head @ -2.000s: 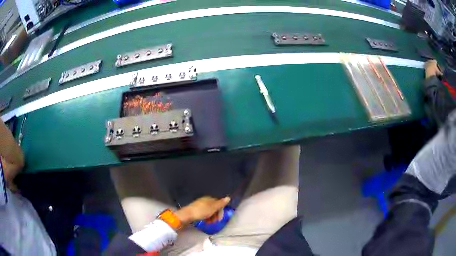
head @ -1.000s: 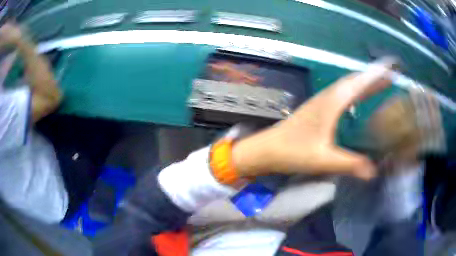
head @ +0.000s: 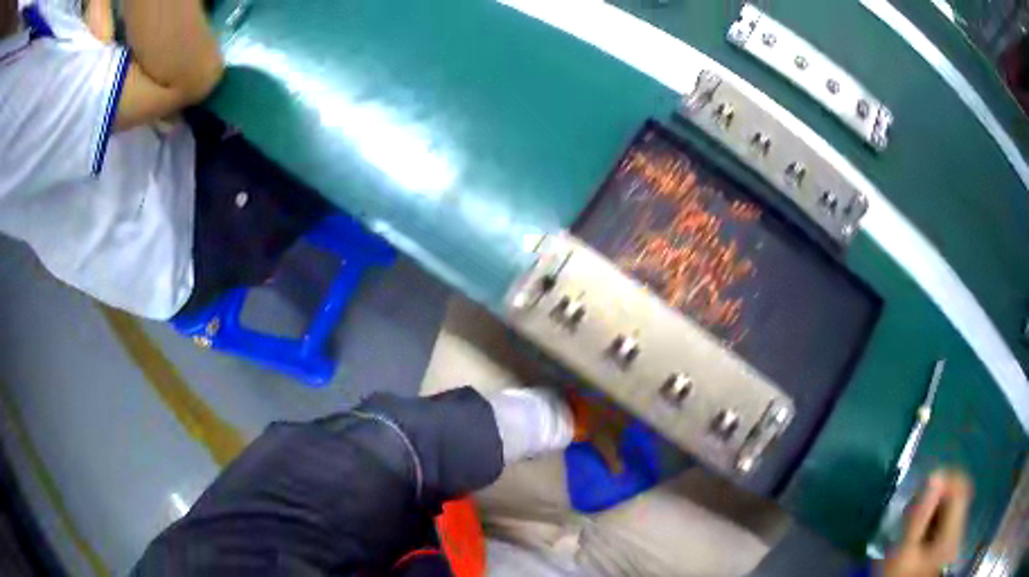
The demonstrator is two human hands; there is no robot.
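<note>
A grey metal housing (head: 649, 355) with four openings in a row lies across the near edge of a black parts tray (head: 812, 327). A loose pile of copper coils (head: 688, 254) lies in the tray. Tweezers (head: 922, 417) with a pale collar lie on the green bench right of the tray. My left hand (head: 609, 437) is low over my lap, blurred and partly hidden by the housing; its fingers are unclear. A hand, apparently my right hand (head: 934, 521), is at the lower right below the tweezers, blurred and cut off; whether it holds anything is unclear.
A second housing (head: 779, 154) lies along the tray's far edge, and another (head: 810, 73) lies beyond the white strip (head: 920, 242). A seated co-worker (head: 90, 192) is at the left, by a blue stool (head: 305, 338). The green bench (head: 451, 169) has a bright reflection.
The view has turned and tilted towards the left, so the tray looks nearer and slanted. My left hand has drawn back from its reach across the bench to low over my lap.
</note>
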